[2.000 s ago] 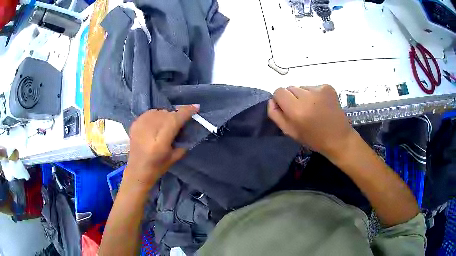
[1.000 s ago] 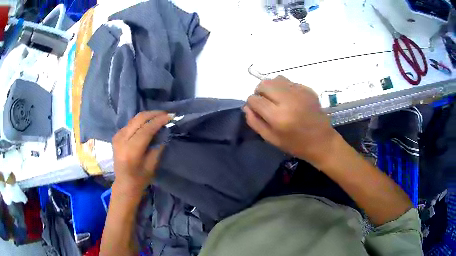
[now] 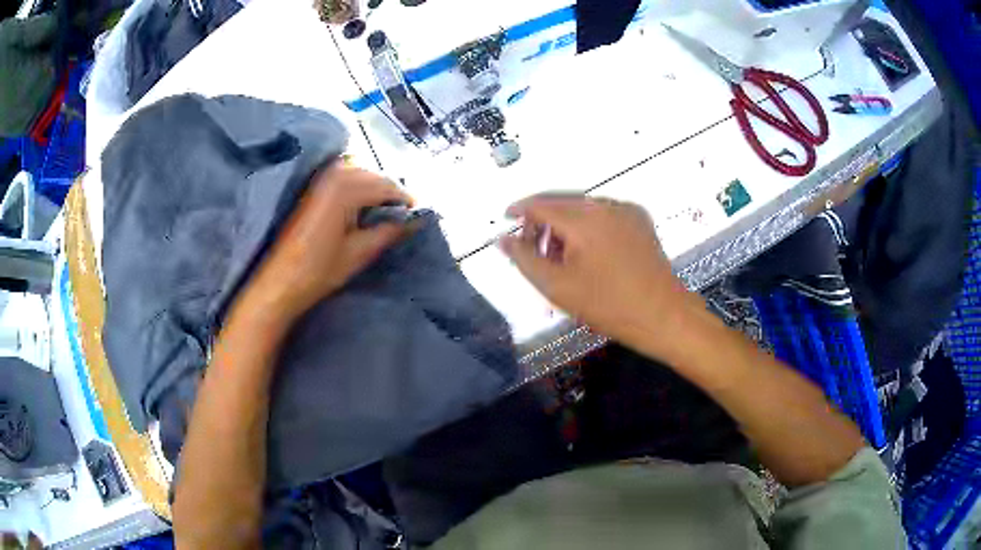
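Observation:
The large dark grey cloth (image 3: pixel 366 376) lies bunched over the left part of the white machine table and hangs over its front edge. My left hand (image 3: pixel 350 220) pinches a fold of it near the table's middle. My right hand (image 3: pixel 586 258) is off the cloth, above the table to the right, its fingers curled and slightly blurred; a small pale and dark spot shows between them, and I cannot tell whether it holds something. The presser foot and needle area (image 3: pixel 414 107) of the sewing machine is beyond my left hand.
Red-handled scissors (image 3: pixel 780 118) and small blue and pink snips (image 3: pixel 862 104) lie at the table's right. A neighbouring machine (image 3: pixel 32 408) stands at left. A blue basket (image 3: pixel 823 344) with striped grey pieces is below the table at right.
The view has shifted. My right hand has let go of the cloth and is apart from it. The cloth now lies more spread over the table, and the white strip is out of sight.

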